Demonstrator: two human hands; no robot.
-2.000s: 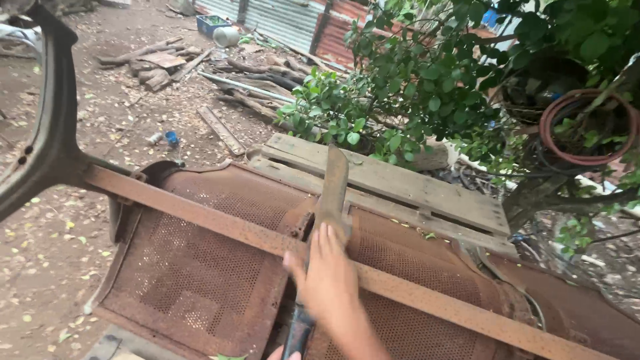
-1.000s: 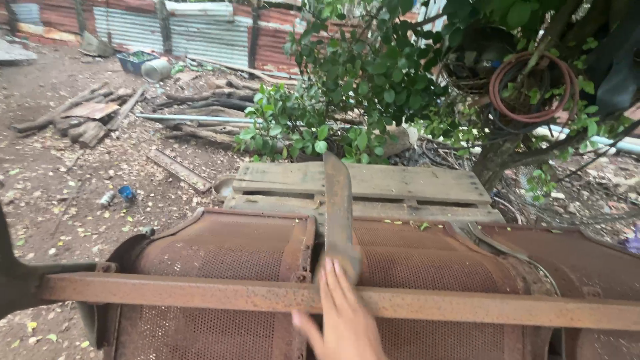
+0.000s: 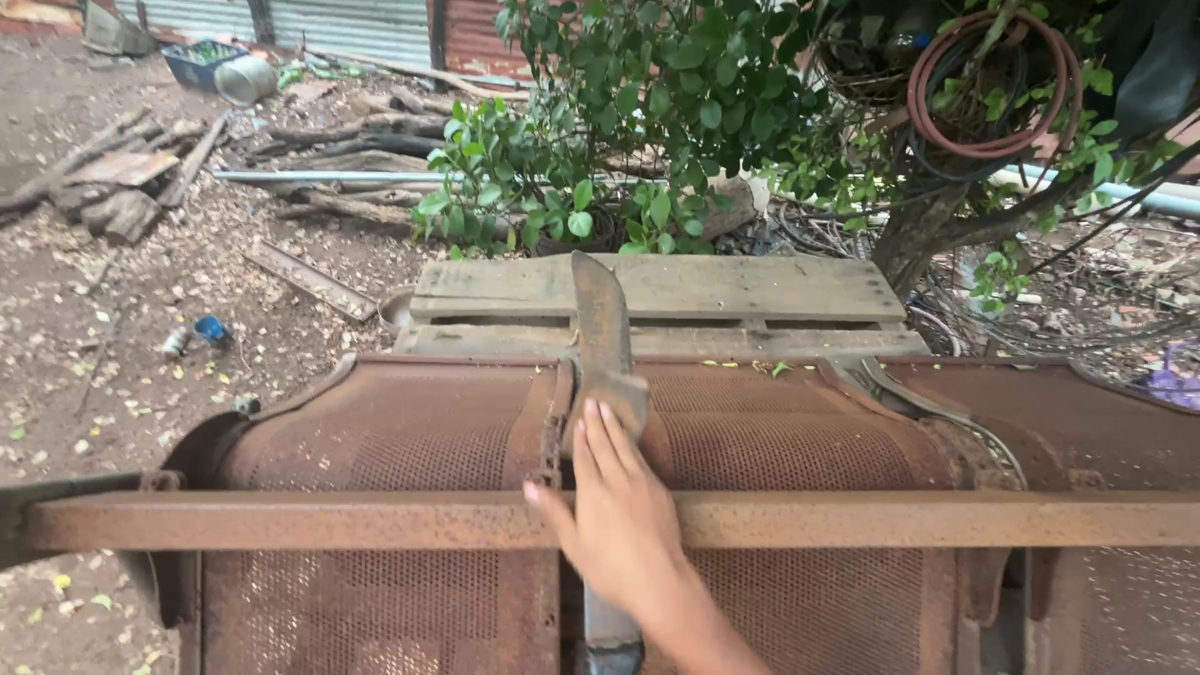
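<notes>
My right hand (image 3: 623,525) comes in from the bottom right, palm down. Its fingers press on a flat, grey-brown stone-like block (image 3: 623,398) lying against the blade of a machete (image 3: 600,305). The thumb points left, apart from the fingers. The worn blade points away from me, its tip over wooden slats. Nearer me, the blade passes beneath my palm and the dark end of the handle (image 3: 614,658) shows at the bottom edge. My left hand is out of view. The machete lies over the gap between rusty perforated metal seats (image 3: 422,422).
A rusty metal bar (image 3: 891,518) crosses the seats from side to side. Behind them is a wooden slatted pallet (image 3: 750,286). A leafy bush (image 3: 656,103), a coiled hose (image 3: 914,84), cut branches (image 3: 375,141) and a blue cup (image 3: 212,329) lie beyond.
My left hand, partly seen at the handle two seconds ago, has left the view. The right hand stays on the block at the blade. The view has turned and levelled.
</notes>
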